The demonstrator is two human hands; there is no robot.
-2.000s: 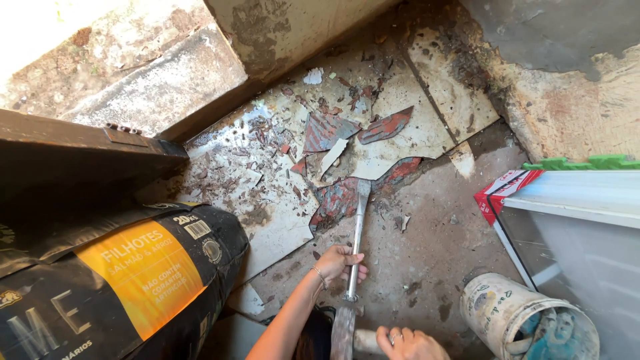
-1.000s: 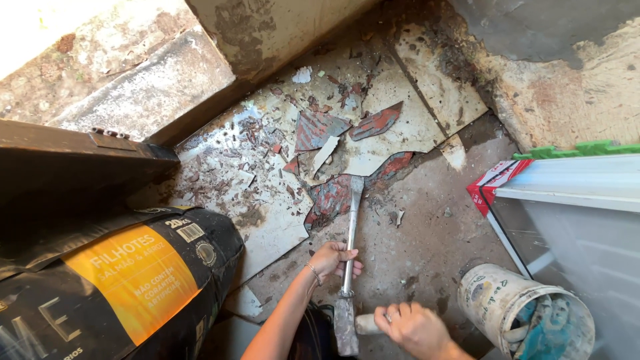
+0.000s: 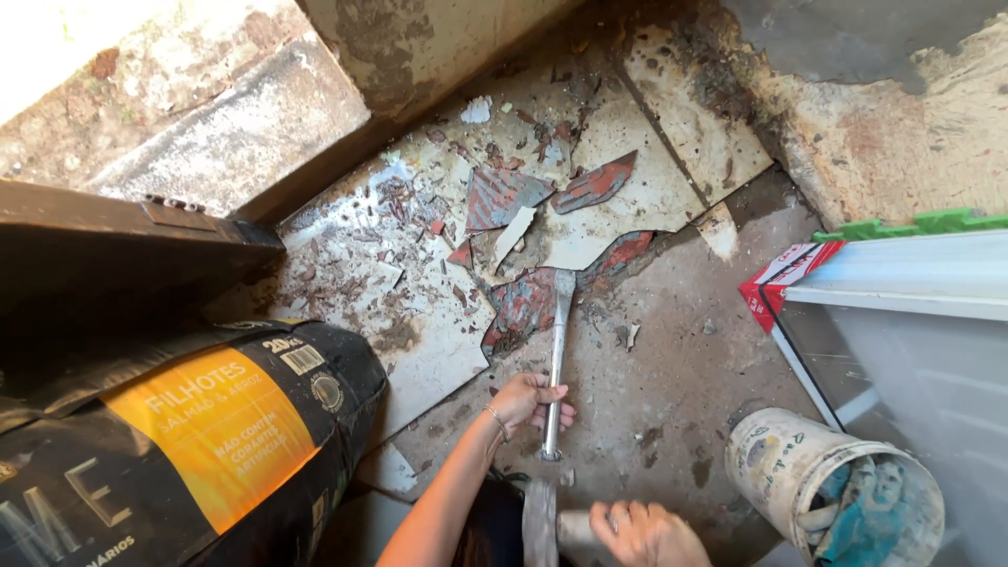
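Observation:
My left hand point(image 3: 535, 403) grips the shaft of a metal chisel point(image 3: 557, 342). The chisel's flat blade rests against the broken edge of a floor tile point(image 3: 587, 244), over a strip of exposed reddish mortar point(image 3: 524, 307). My right hand point(image 3: 646, 531) is closed around the handle of a hammer point(image 3: 540, 512). The hammer's worn head is just below the chisel's struck end, with a small gap between them. Broken tile pieces with red and grey undersides point(image 3: 504, 197) lie above the blade, beside a narrow pale shard point(image 3: 513, 236).
A black and orange bag point(image 3: 213, 433) stands at the left, under a dark wooden edge point(image 3: 118, 236). At the lower right is a stained white bucket point(image 3: 780, 472) holding blue cloth. A white-framed panel point(image 3: 906, 276) with red corner tape leans at the right. Small debris point(image 3: 354, 268) covers the tiles.
The hammer head touches or nearly touches the chisel's end one second ago; now a gap shows between them. The left hand stays on the chisel.

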